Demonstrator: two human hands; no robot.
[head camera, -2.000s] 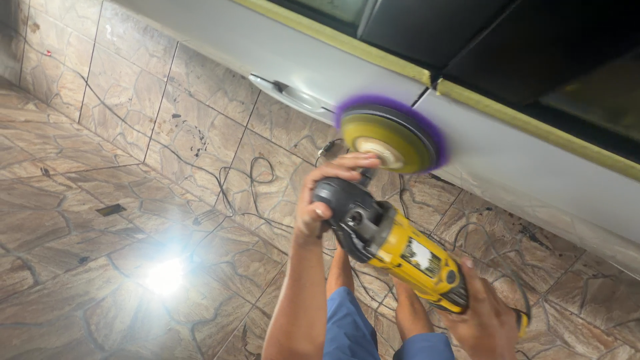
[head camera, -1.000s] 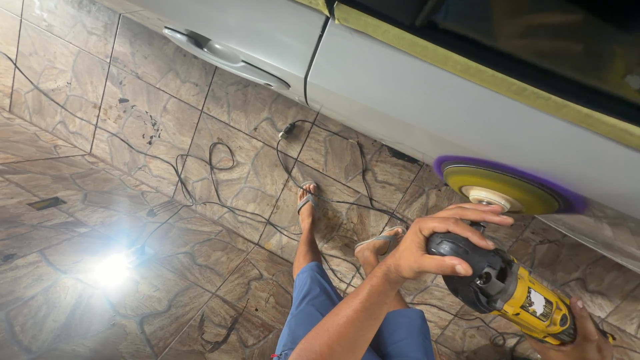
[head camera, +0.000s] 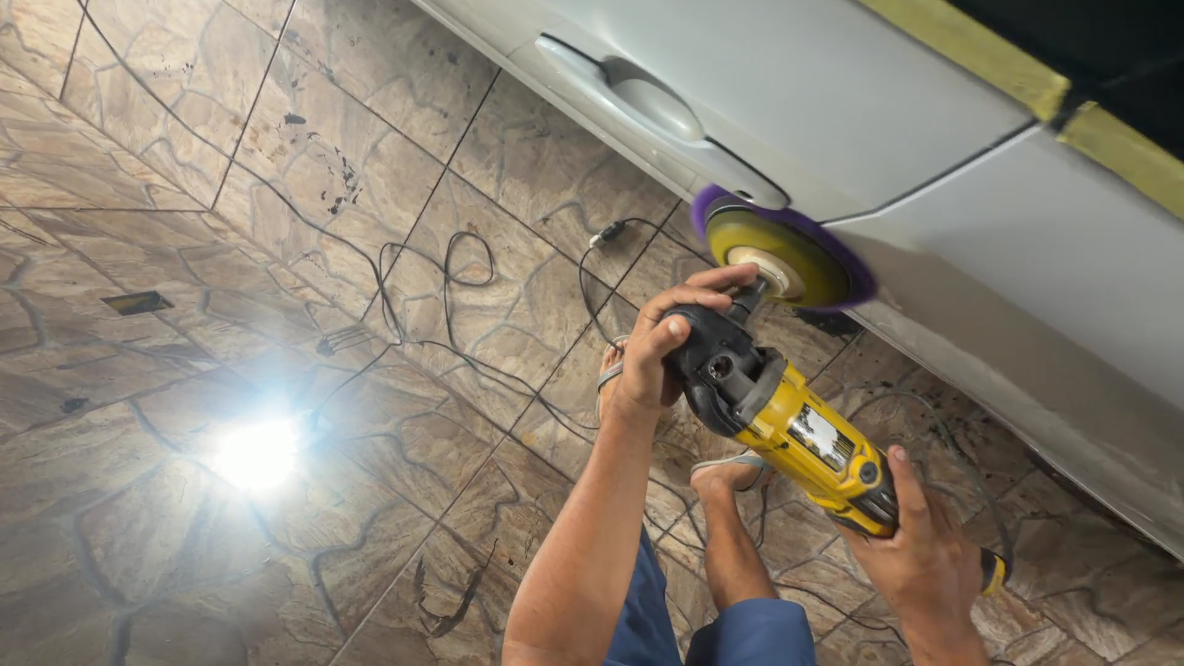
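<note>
A yellow and black rotary polisher (head camera: 805, 425) is held in both hands. My left hand (head camera: 671, 333) wraps the black head cover, its fingers close to the pad's hub. My right hand (head camera: 925, 546) grips the body near the rear end. The polisher's round pad (head camera: 786, 250), yellow-green with a blurred purple rim, is against or very near the lower side of a silver-grey car door, just below the door handle (head camera: 657, 111) and beside the door seam. The car's side panel (head camera: 1064, 277) continues to the right.
Yellow masking tape (head camera: 980, 55) lines the window edge. A thin black cable (head camera: 472, 361) loops over the stone-patterned tile floor, with a connector (head camera: 607, 233) near my sandalled feet. A bright lamp (head camera: 257, 453) glares at the left. A small floor drain (head camera: 137, 302) lies further left.
The polisher, held in both hands throughout, has moved back left along the car, from the panel right of the door seam to below the door handle. The view has shifted too.
</note>
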